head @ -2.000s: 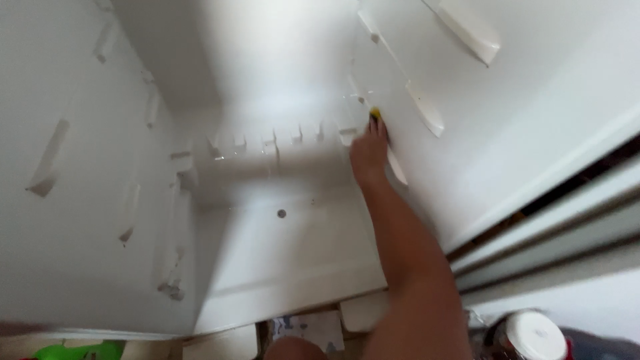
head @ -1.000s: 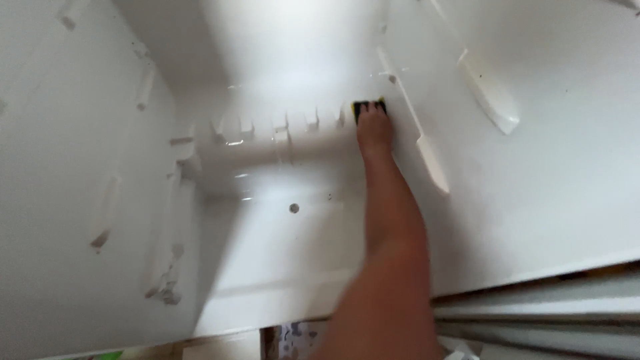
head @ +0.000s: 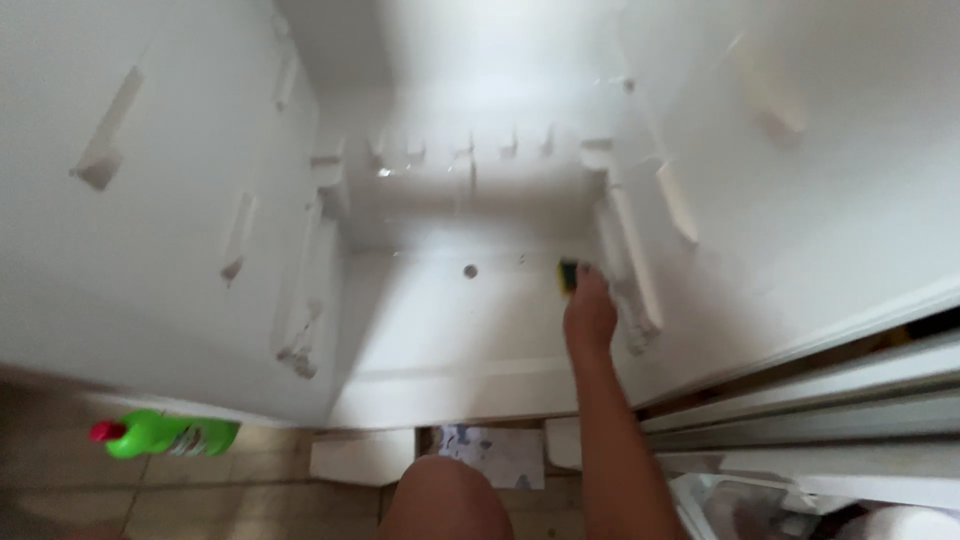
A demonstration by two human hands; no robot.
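Observation:
My right hand reaches down into a white refrigerator interior and holds a yellow sponge with a dark scouring side. The sponge is near the right side of the bottom, beside the lower right shelf rail. A small round hole lies in the bottom, left of the hand. Molded ribs run across the back wall. My left hand is out of view.
Shelf supports stick out from both side walls. A green bottle with a red cap lies on the tiled floor at the lower left. My knee is at the bottom. A door edge with shelves stands at the right.
My right hand with the sponge has moved down from the back right corner area to the bottom of the interior. The view has shifted, and the green bottle shows fully now.

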